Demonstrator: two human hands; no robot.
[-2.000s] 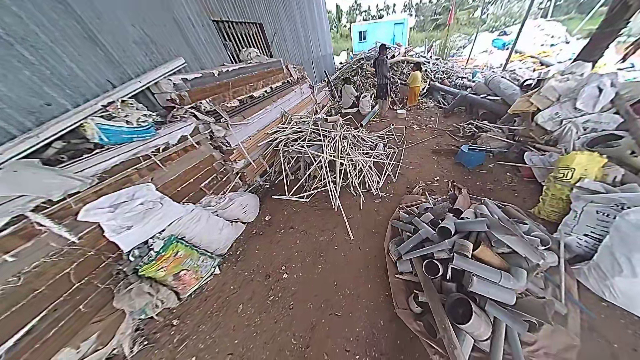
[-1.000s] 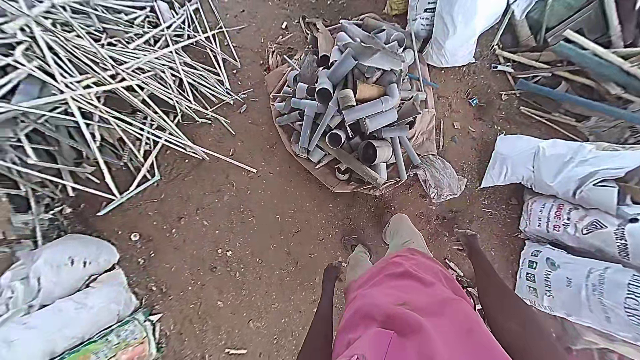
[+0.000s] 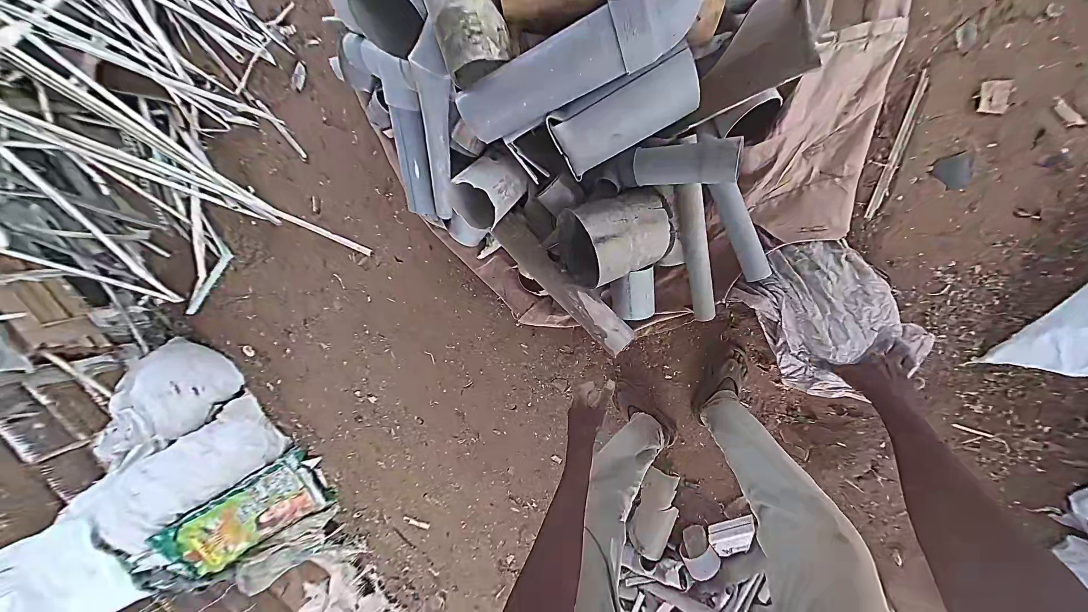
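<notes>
A heap of grey plastic pipe pieces (image 3: 595,93) lies on a brown cloth sheet (image 3: 807,161) ahead of my feet. My right hand (image 3: 880,365) is at the lower right edge of a crumpled, dirty plastic bag (image 3: 833,297) beside the sheet; whether its fingers grip the plastic is unclear. Close to my left shoe, my left hand (image 3: 591,404) hangs low, its fingers blurred and their pose unclear. One long pipe piece (image 3: 569,289) sticks out of the heap just above that hand. Between my legs lie more broken pipe pieces (image 3: 697,552).
Thin pale strips (image 3: 127,136) are piled at the upper left. Stuffed white sacks (image 3: 187,459) and a printed green and yellow sack (image 3: 242,510) lie at the lower left. The edge of another white sack (image 3: 1050,336) shows at right. Brown dirt ground (image 3: 382,408) surrounds the heap.
My right hand has moved out to the crumpled plastic bag, which lay untouched beside the heap a second ago. The view is now nearer the heap and the ground.
</notes>
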